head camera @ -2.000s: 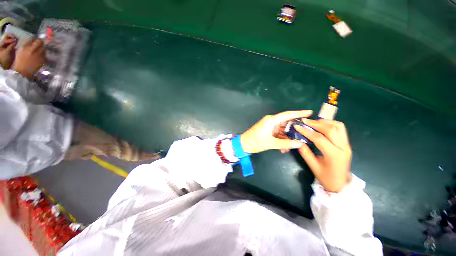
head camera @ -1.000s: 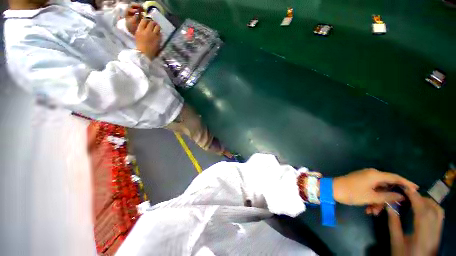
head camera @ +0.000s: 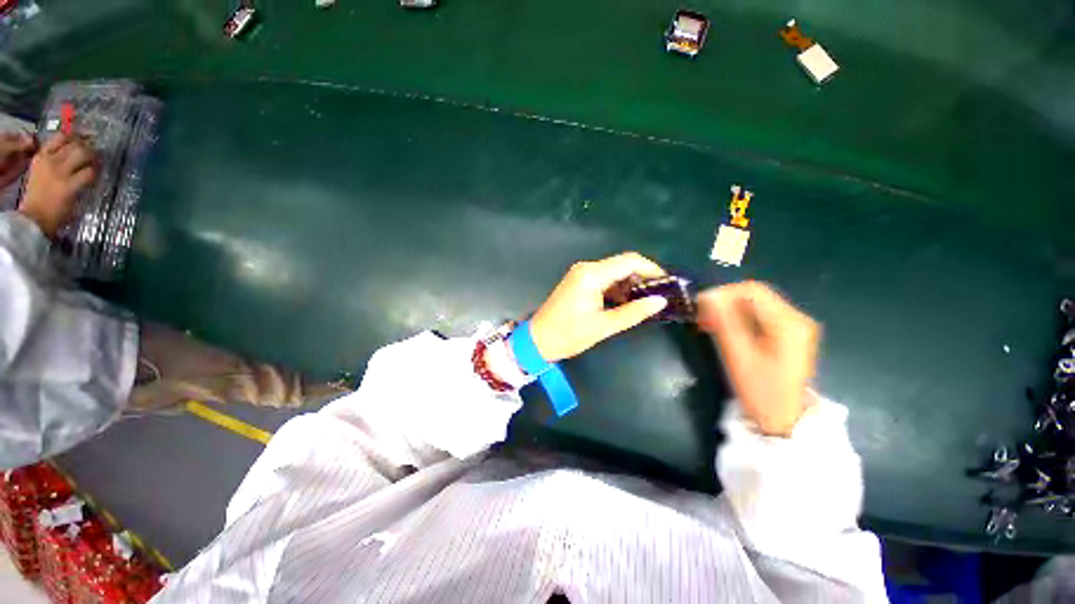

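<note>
My left hand (head camera: pixel 592 309), with a blue wrist strap (head camera: pixel 545 367) and red beads, grips a dark device housing (head camera: pixel 667 297) between thumb and fingers above the bench. My right hand (head camera: pixel 764 352) is at the housing's right end, blurred, with its fingertips close together. Whether it touches the housing or holds a small part cannot be told. A screen module (head camera: pixel 730 245) with an orange-yellow tail lies flat on the dark green bench just beyond my hands, its tail pointing away from me.
The far green belt (head camera: pixel 566 71) bears a part-built unit (head camera: pixel 686 33), another screen module (head camera: pixel 816 63) and more units at left. A pile of black-silver parts (head camera: pixel 1049 437) lies at the right bench edge. At left, another person's hand (head camera: pixel 57 177) is over a clear blister tray (head camera: pixel 112 201).
The view swung left and came back. My left hand still holds the housing. My right fingers were over the housing and are now at its right end. The neighbour's hand has moved onto the tray.
</note>
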